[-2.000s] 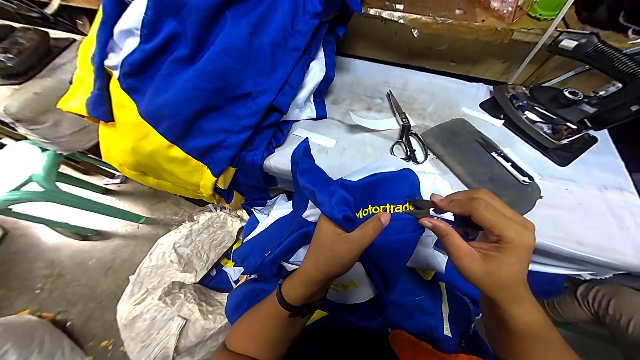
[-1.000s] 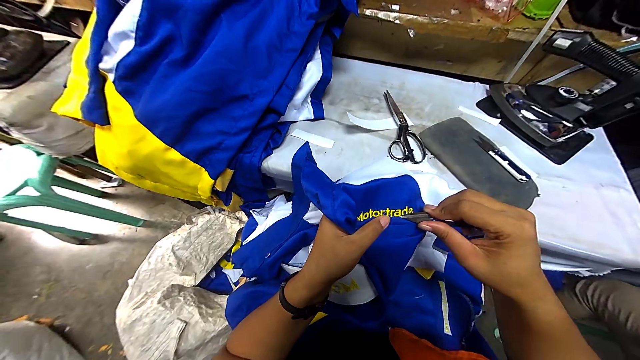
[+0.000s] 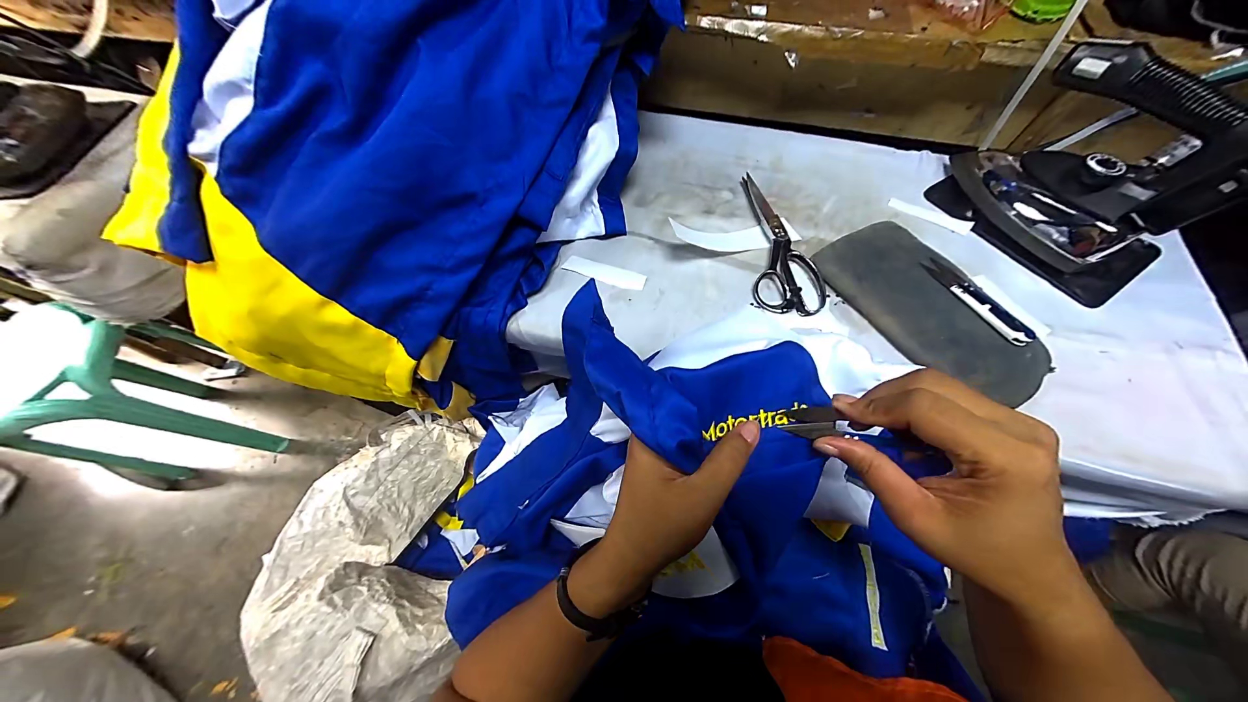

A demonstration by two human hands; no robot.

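My left hand (image 3: pixel 673 497) pinches a blue cloth garment piece (image 3: pixel 751 380) that bears yellow embroidered lettering, with the thumb lying beside the letters. Between the thumb and fingers of my right hand (image 3: pixel 965 478) is a pair of small dark thread snips (image 3: pixel 814 421), their tips at the right end of the lettering. Scissors with black handles (image 3: pixel 785 258) lie on the white-covered table behind the garment. To their right, a grey pad (image 3: pixel 902 302) carries a slim tool with a white and black handle (image 3: pixel 990 310).
A black iron (image 3: pixel 1102 185) stands on a dark rest at the table's right. Blue, yellow and white garments (image 3: pixel 390 175) hang over the table's left part. White paper strips (image 3: pixel 604 273) lie on the cloth. A pale sack (image 3: pixel 361 565) and a green plastic stool (image 3: pixel 107 400) are at left.
The snips' blades now show apart, where one second ago they looked closer together. My left hand keeps its hold on the garment, and both hands have stayed nearly in place.
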